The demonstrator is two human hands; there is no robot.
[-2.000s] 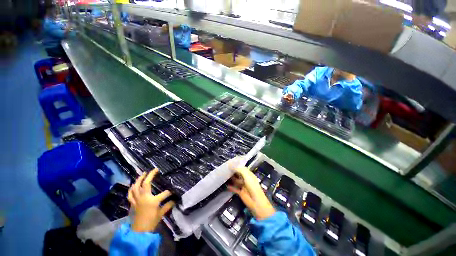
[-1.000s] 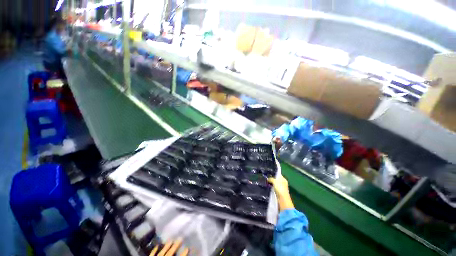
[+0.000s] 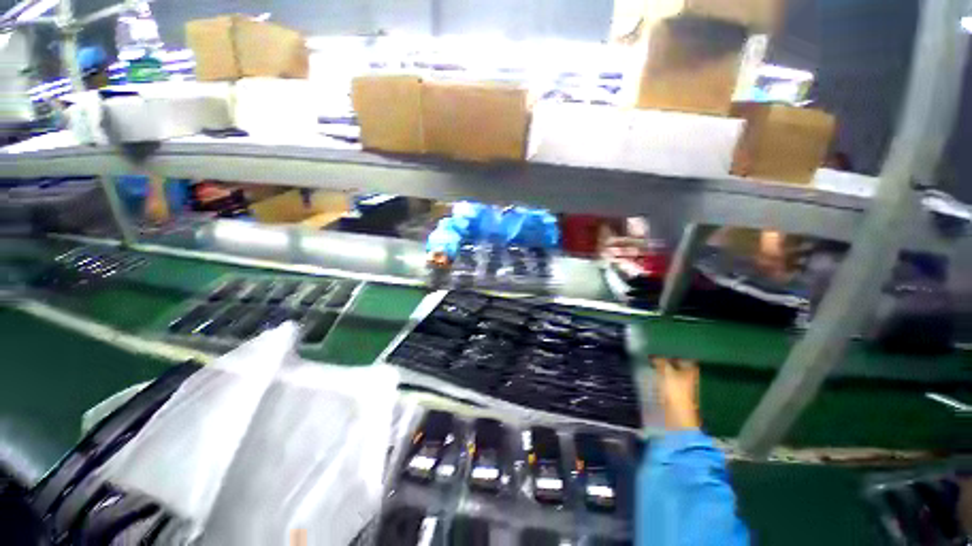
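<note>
The dark parts tray (image 3: 522, 357), filled with rows of shiny black pieces and with a pale edge, lies over the green belt behind the clear tray. My right hand (image 3: 678, 392) is at its right edge and holds it there. The clear blister tray (image 3: 519, 512) is in front, with black handsets (image 3: 487, 453) showing white labels and orange spots. White sheets (image 3: 304, 443) cover part of a dark stack (image 3: 107, 459) at the left. Only a blurred fingertip of my left hand (image 3: 298, 536) shows at the bottom edge, over the white sheet.
Another tray of black pieces (image 3: 261, 309) lies on the green belt at the left. A slanted grey post (image 3: 853, 267) stands at the right. A grey shelf (image 3: 426, 176) carries cartons (image 3: 442, 115). A person in blue sleeves (image 3: 496, 229) works across the belt.
The view has swung to the right. The dark parts tray has gone from the left stack to the belt behind the clear tray, with my right hand at its edge. My left hand has nearly left view.
</note>
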